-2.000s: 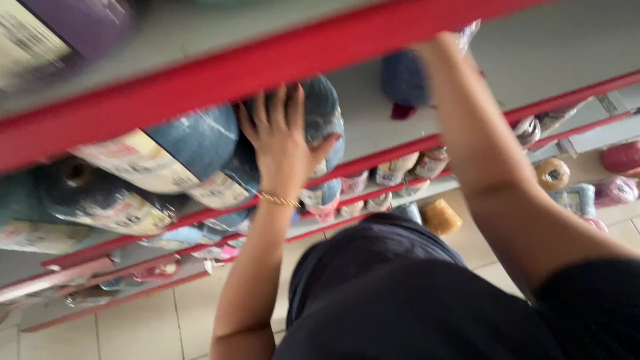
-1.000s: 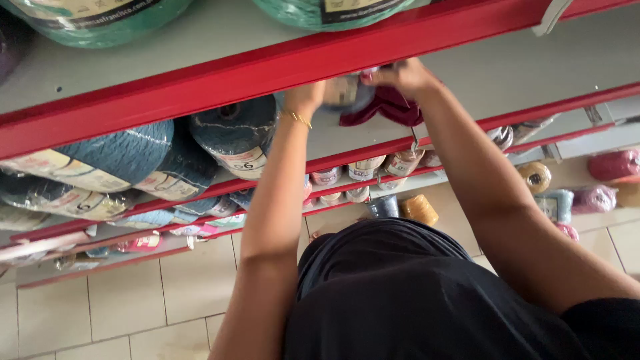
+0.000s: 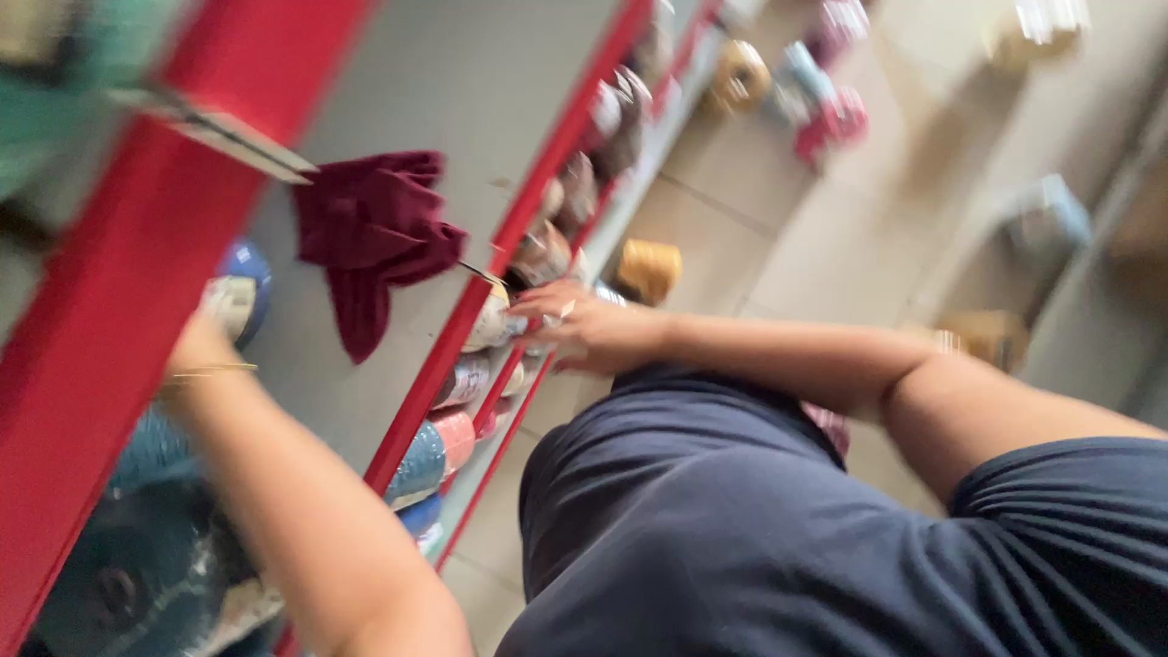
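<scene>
My left hand (image 3: 196,342), with a thin bracelet at the wrist, reaches under the red edge of the upper shelf. Its fingers are partly hidden there, against a labelled blue yarn cone (image 3: 239,290). Whether it grips the cone is unclear. My right hand (image 3: 584,324) is at the red edge of the shelf below, its fingers spread beside wrapped yarn cones, with nothing plainly in it. Between the hands a crumpled maroon cloth (image 3: 379,233) lies on the grey shelf board.
A red shelf edge (image 3: 109,265) with a white bracket (image 3: 219,137) crosses the left. Dark teal wrapped yarn (image 3: 128,557) lies below it. Lower shelves hold more cones, such as a blue one (image 3: 420,465). A yellow cone (image 3: 650,271) and several others stand on the tiled floor.
My right hand has come away from the maroon cloth to the lower shelf edge. The cloth was near both hands and now lies untouched on the board. The view has turned strongly.
</scene>
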